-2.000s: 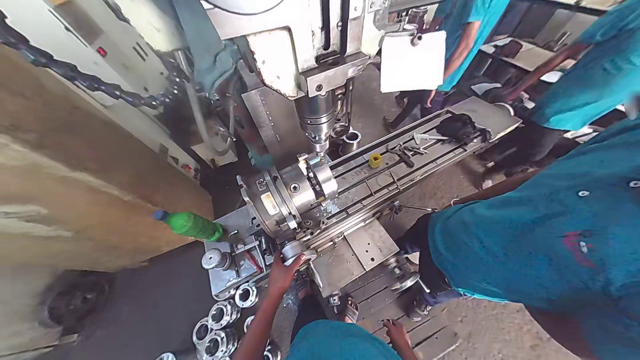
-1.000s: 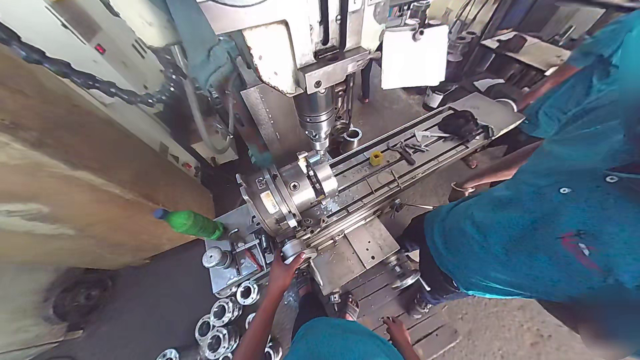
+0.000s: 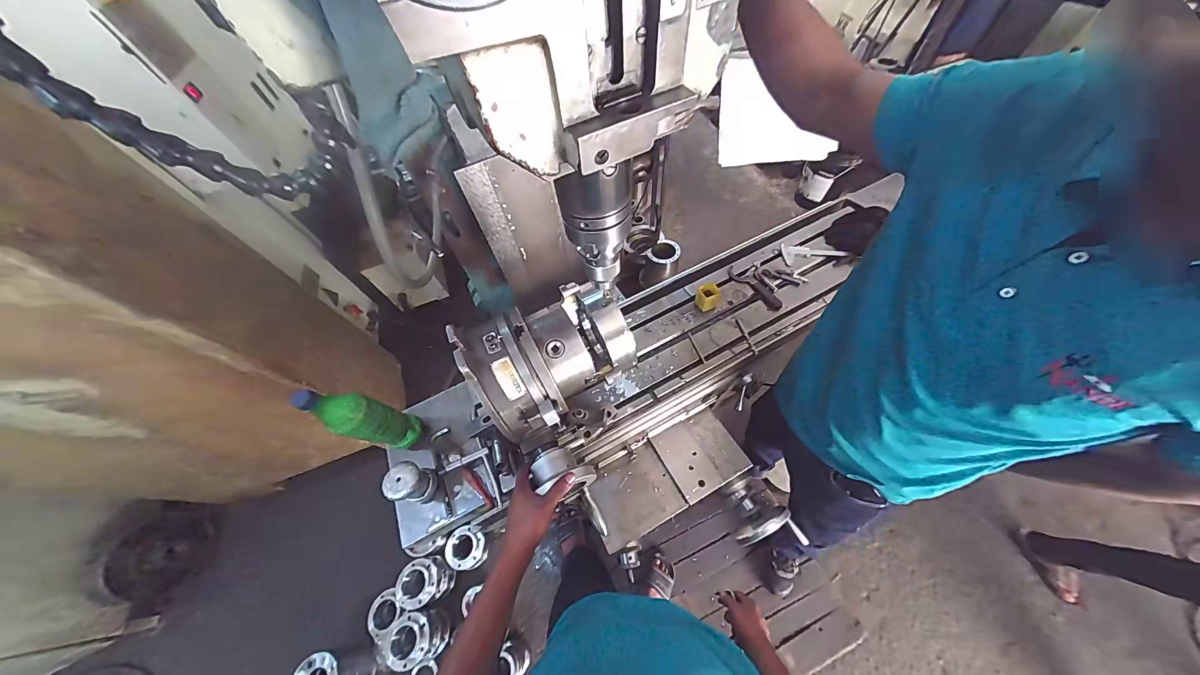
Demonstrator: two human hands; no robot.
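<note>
My left hand (image 3: 536,502) grips a round metal handwheel (image 3: 553,469) at the near left end of the milling machine's table. My right hand (image 3: 742,614) hangs low above the wooden slatted platform, its fingers apart and holding nothing. Beyond my left hand, a rotary indexing head with a chuck (image 3: 562,361) lies on the table. The chuck holds a metal ring-shaped part (image 3: 614,339). Over it, the spindle's tool holder (image 3: 597,220) points down, with the tool tip close to the part; whether they touch cannot be told.
A green bottle (image 3: 366,419) leans at the left. Several flanged metal rings (image 3: 412,637) lie below it. A yellow block (image 3: 708,297) and hand tools (image 3: 764,286) rest on the slotted table (image 3: 731,328). A co-worker in a teal shirt (image 3: 975,281) stands close at the right, one arm raised.
The co-worker at the right has moved in nearer the machine and raised an arm across the white sheet. My left hand stays at the handwheel, and my right hand stays low.
</note>
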